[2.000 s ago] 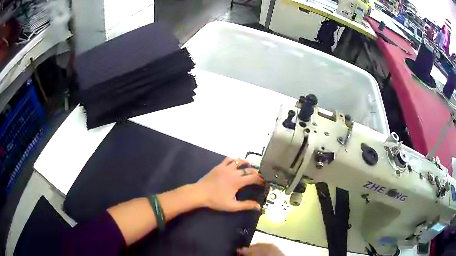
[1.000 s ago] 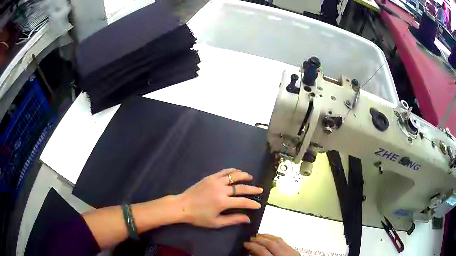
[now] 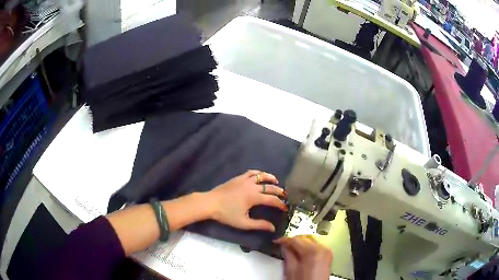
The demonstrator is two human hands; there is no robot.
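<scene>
A dark fabric panel [image 3: 202, 147] lies on the white table with its right edge at the needle area of the cream sewing machine [image 3: 350, 169]. My left hand [image 3: 249, 202] lies flat on the panel near that edge, fingers spread and pointing at the machine. My right hand [image 3: 307, 256] is at the panel's near right corner, just in front of the lit needle plate [image 3: 302, 223], with thumb and fingers closed on the corner. The presser foot is mostly hidden behind the machine head.
A thick stack of dark panels [image 3: 148, 76] stands at the table's far left. Black strips [image 3: 365, 243] lie right of the needle. A translucent bin [image 3: 328, 65] is behind the table. Another dark panel [image 3: 35, 240] lies low at left.
The panel has moved away from me along the machine, uncovering the table's front edge, and its far part is now rumpled. Both hands have moved forward, my right hand closer to the needle plate.
</scene>
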